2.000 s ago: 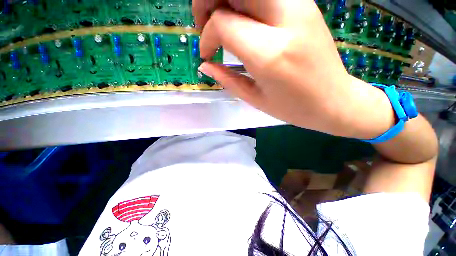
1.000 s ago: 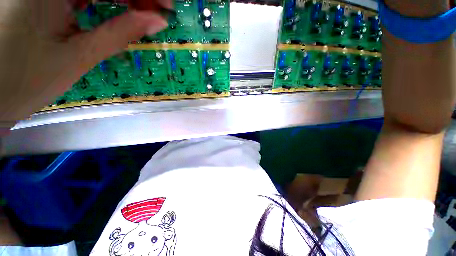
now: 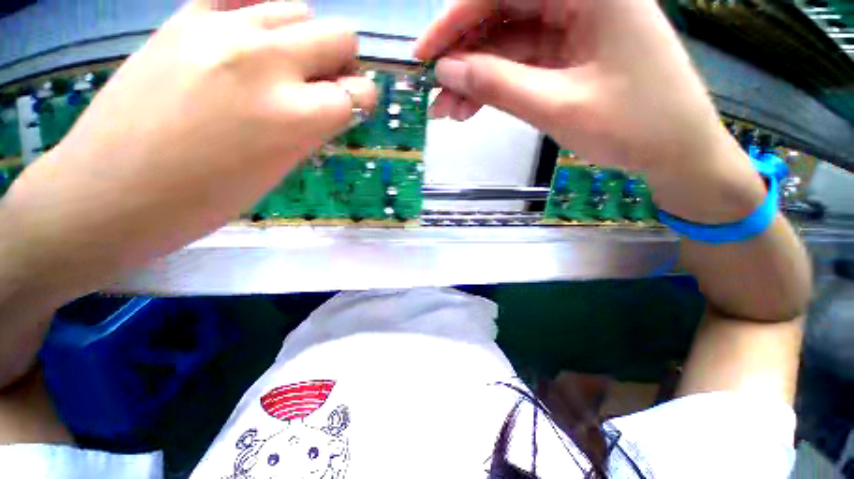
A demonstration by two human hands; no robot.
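Observation:
A green PCB panel (image 3: 328, 187) lies on the conveyor in front of me, with small blue parts and silvery-topped capacitors (image 3: 393, 116) on it. My left hand (image 3: 215, 103) is over the panel's left part, fingers curled; a small silvery spot shows at its fingertips, in the hand or on the board, I cannot tell. My right hand (image 3: 571, 89) is at the panel's right end, thumb and forefinger close together by its upper right corner. Whether they pinch a small part cannot be made out. A blue strap (image 3: 726, 224) is around my right wrist.
A silver metal rail (image 3: 403, 257) runs along the near side. Right of a gap with a metal crossbar (image 3: 487, 194) lies another populated panel (image 3: 599, 195). A blue plastic stool or crate (image 3: 131, 365) is below left. Dark slotted racks are at the upper right.
My left hand remains over the left panel, now with more forearm showing. My right hand has come back into view, at the left panel's right end. The view has shifted, so the panels appear lower.

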